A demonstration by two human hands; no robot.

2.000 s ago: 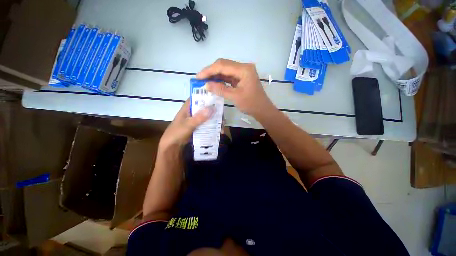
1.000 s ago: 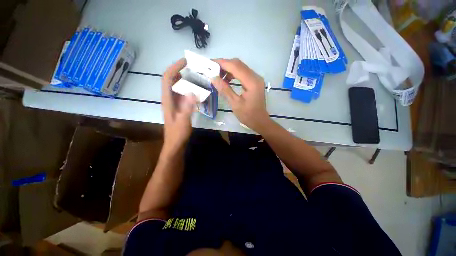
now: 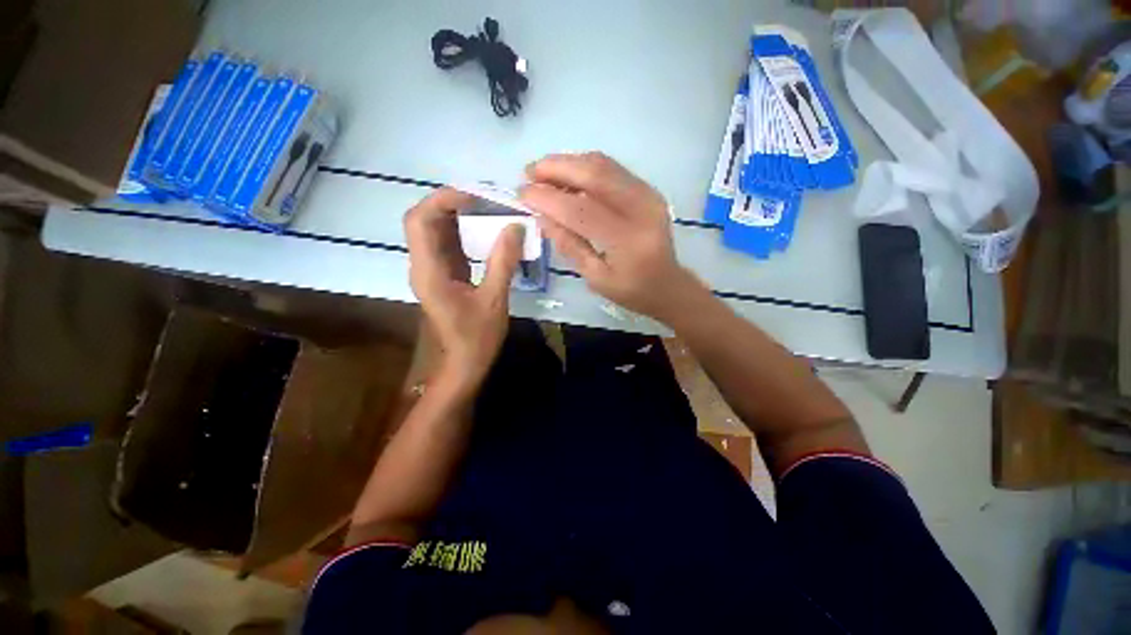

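A white and blue retail box (image 3: pixel 499 238) is held between both hands over the table's front edge, its white end facing up towards me. My left hand (image 3: pixel 459 273) grips it from the left, with the thumb on the white flap. My right hand (image 3: pixel 604 230) is at the box's upper right, with its fingertips at the top flap; the fingers hide part of it. A black coiled USB cable (image 3: pixel 490 65) lies on the table beyond the hands.
Packed boxes (image 3: pixel 236 143) stand in an overlapping row at left. Fanned box blanks (image 3: pixel 784 130), a white looped band (image 3: pixel 936 106) and a smartphone (image 3: pixel 893 292) lie at right. An open cardboard carton (image 3: pixel 205 422) stands below the table (image 3: pixel 360 267) at left. White scraps lie near the edge.
The box was upright with its printed panel showing, then turned so its white end flaps opened. Now the top flap is lower and my right hand's fingers are over it.
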